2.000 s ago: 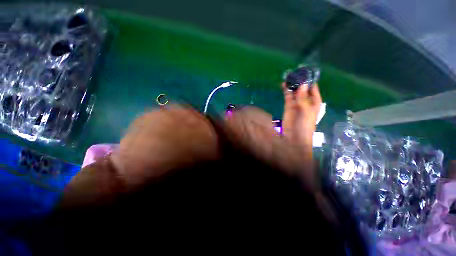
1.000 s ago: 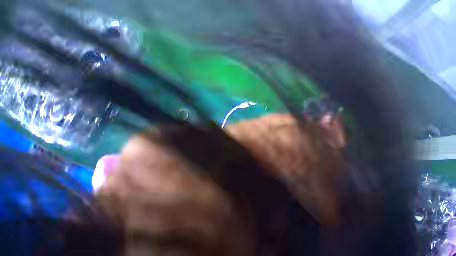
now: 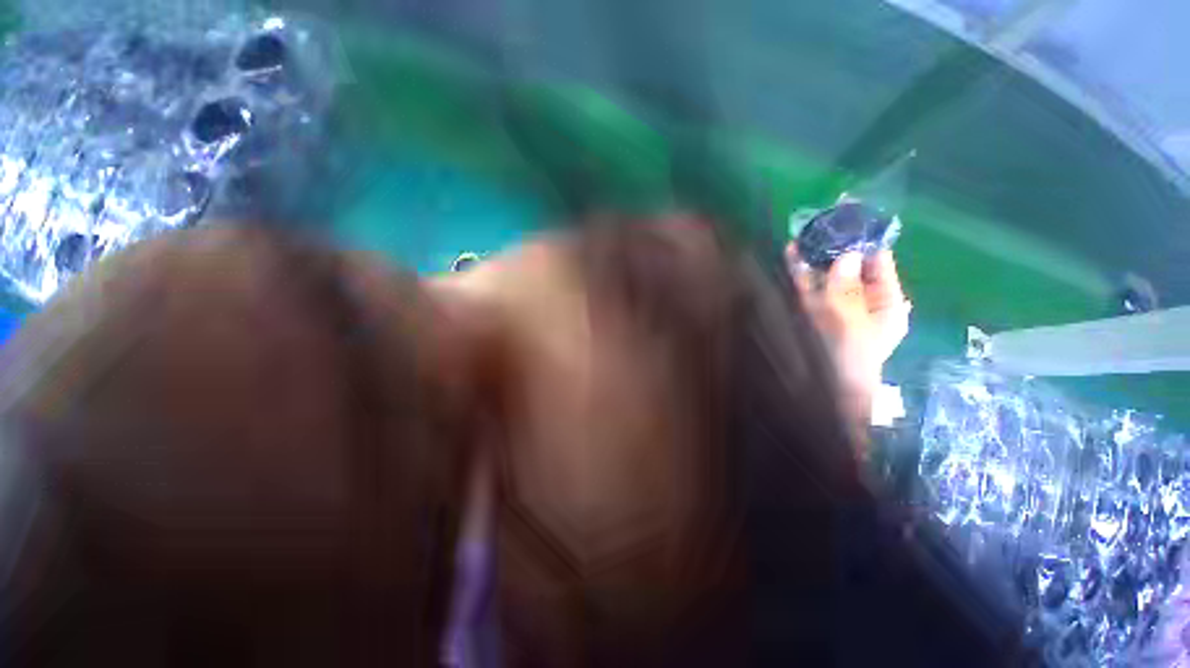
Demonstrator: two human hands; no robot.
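My right hand (image 3: 861,307) is raised right of centre. Its fingertips grip a round black unit (image 3: 846,235), which has clear film or plastic around its edge and a thin corner sticking up. A large, blurred skin-coloured shape, apparently my left hand (image 3: 574,379), fills the lower left and centre, very close to the camera. Its fingers cannot be made out, nor whether it holds anything. It hides most of the bench's middle.
A clear blister tray (image 3: 118,144) with dark round units lies at upper left. Another clear tray (image 3: 1044,509) lies at lower right, below a white post (image 3: 1096,346). A small ring (image 3: 466,262) and a white lump or slip (image 3: 889,403) show on the green bench (image 3: 1005,268).
The blurred shape close to the camera has grown and now covers the white cable. The right hand still holds the unit, which shows more clearly. The view has shifted.
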